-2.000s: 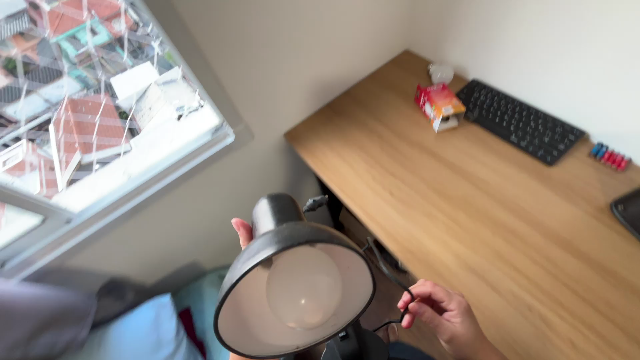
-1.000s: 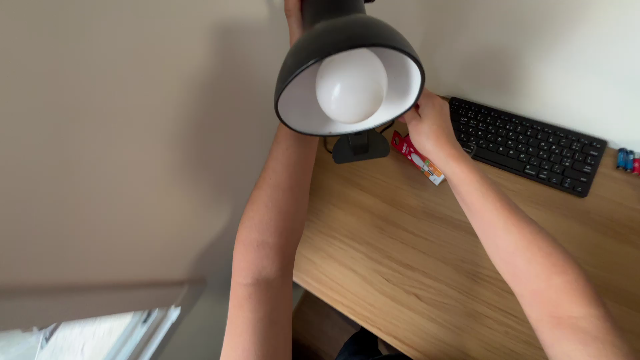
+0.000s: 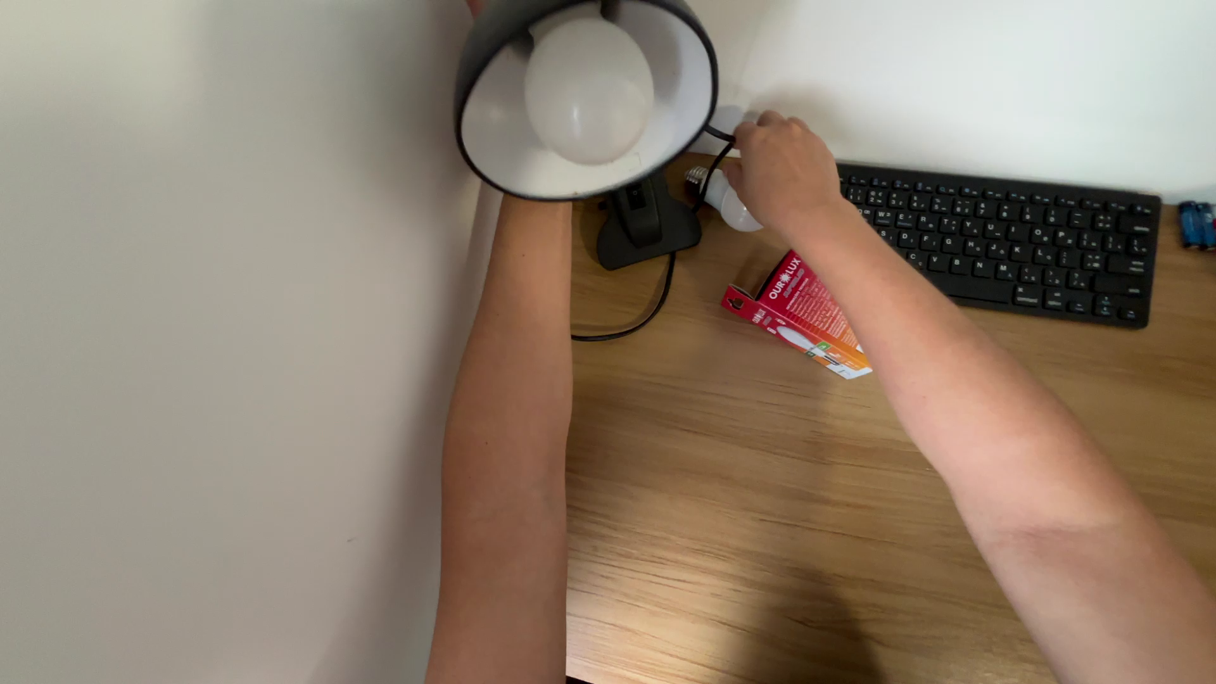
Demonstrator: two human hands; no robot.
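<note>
A black desk lamp with a white inner shade (image 3: pixel 484 142) is at the top, its round white bulb (image 3: pixel 589 90) facing me. Its black clip base (image 3: pixel 651 228) is at the desk's back left corner. My left arm reaches up behind the shade, which hides nearly all of my left hand; a fingertip (image 3: pixel 475 7) shows at the shade's upper left. My right hand (image 3: pixel 787 171) is closed on the black lamp cord (image 3: pixel 719 133) near the wall. Just beside that hand, a second white bulb (image 3: pixel 736 211) with a metal screw base lies on the desk, partly covered.
A red and orange bulb carton (image 3: pixel 803 318) lies under my right forearm on the wooden desk (image 3: pixel 684 456). To its right is a black keyboard (image 3: pixel 1007 242), with small blue batteries (image 3: pixel 1197 225) at the far right edge. Walls stand at the left and back.
The lamp has moved from beside the desk's edge to the back corner. My right hand has moved to the wall with the cord. The view has swung off the window.
</note>
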